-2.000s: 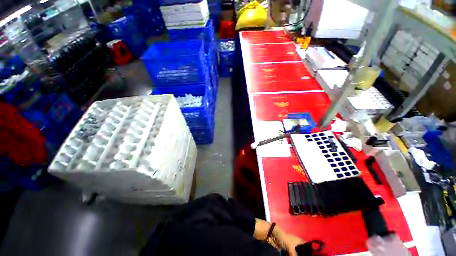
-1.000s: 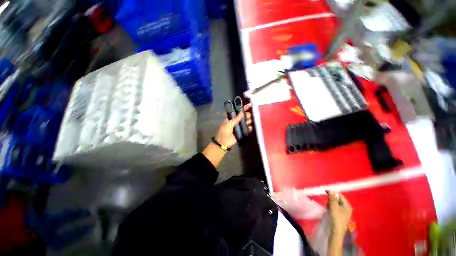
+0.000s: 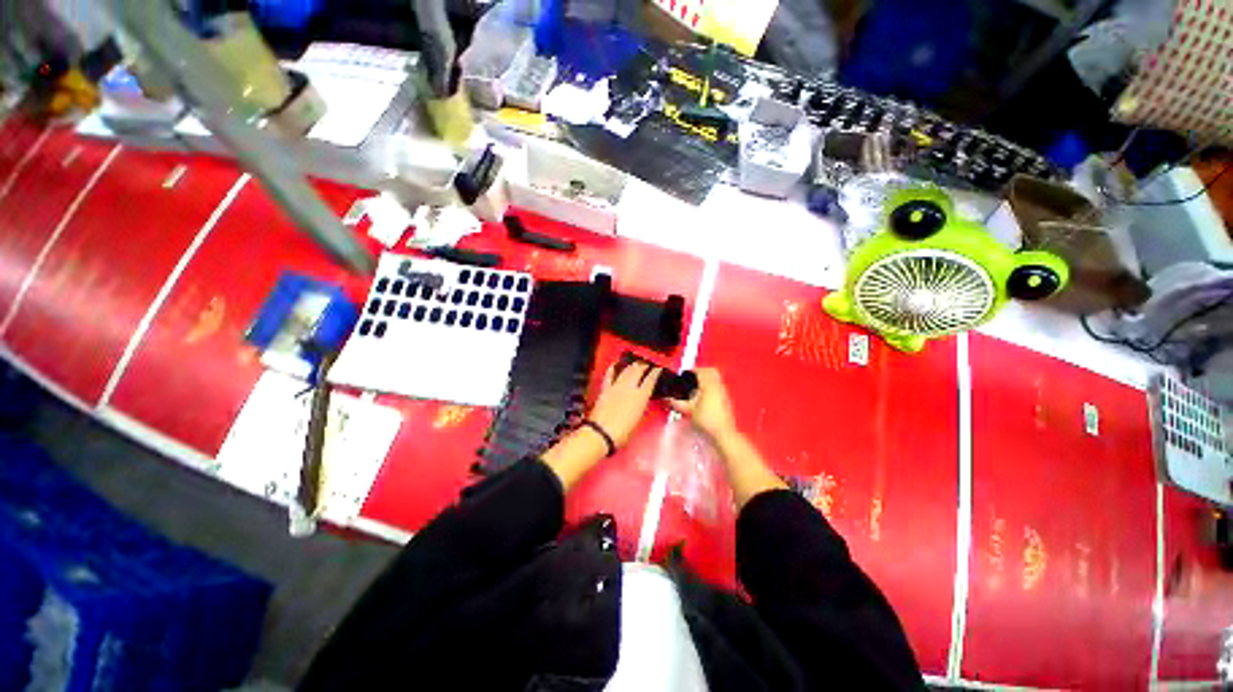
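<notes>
My left hand [image 3: 626,399] is closed on black handheld units [image 3: 656,377] just above the red bench, right of the dense row of black units [image 3: 548,372]. My right hand [image 3: 709,402] grips the other end of the same units; its fingers touch their right end. How many units I hold cannot be told. A short group of black units [image 3: 641,319] lies just beyond my hands. The perforated plate [image 3: 440,354], white with dark holes, lies left of the long row. A clear plastic bag [image 3: 692,480] seems to lie on the bench below my right hand.
A green frog-faced fan [image 3: 925,292] stands at back right. A blue block [image 3: 300,319] and white paper [image 3: 265,439] lie at left, with a thin bar [image 3: 314,453] across the paper. White parts boxes [image 3: 557,185] line the back. A blue crate [image 3: 129,595] stands at lower left. Another perforated plate [image 3: 1190,433] is at far right.
The view has swung right, bringing the fan in. My left hand has moved from beside the bench edge to over the bench with its units. My right hand has left the plastic bag and joined it.
</notes>
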